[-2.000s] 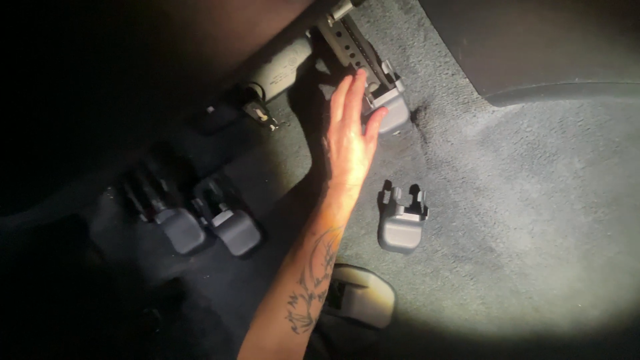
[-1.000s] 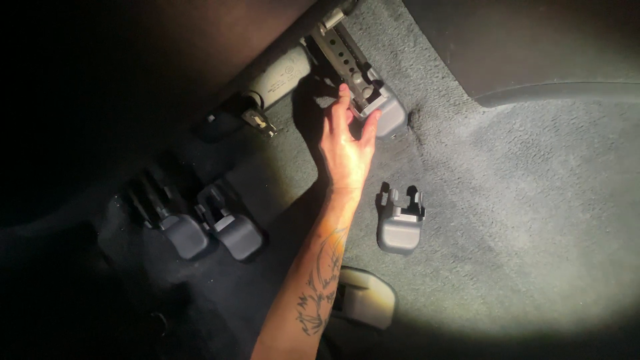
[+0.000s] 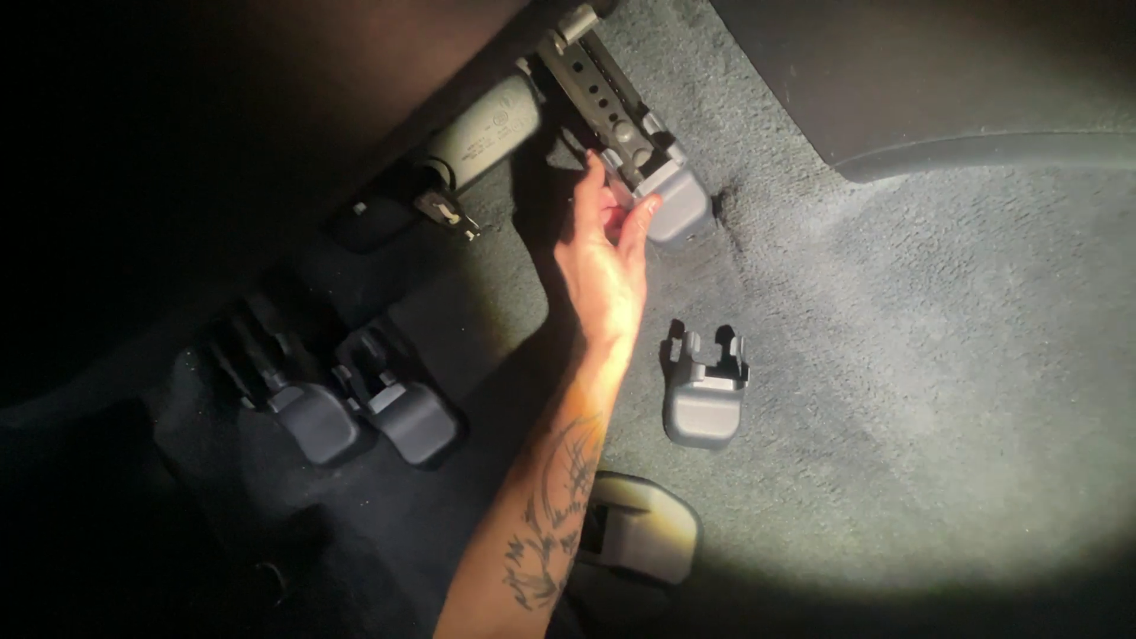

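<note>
My left hand (image 3: 608, 257) reaches up from the bottom, its fingers and thumb around the near left side of a grey plastic end cap (image 3: 679, 209). This cap sits at the lower end of a slotted metal rail (image 3: 599, 98), probably a seat rail. Below and to the right, a similar grey clip-on cap (image 3: 706, 413) lies apart on the carpet, its prongs pointing up. Two darker caps, a left one (image 3: 321, 426) and a right one (image 3: 419, 428), lie side by side in shadow. A larger pale plastic cover (image 3: 652, 532) is partly behind my forearm. My right hand is not visible.
Left of the rail is a pale rounded part (image 3: 493, 129) bearing writing, with a dark connector (image 3: 448, 213) hanging by it. A dark trim panel (image 3: 932, 89) borders the grey carpet (image 3: 887, 355) at upper right. The left side is deep in shadow.
My left hand has drawn back down from along the metal rail, and its outstretched fingers have bent around the side of the end cap. The loose caps have stayed in place.
</note>
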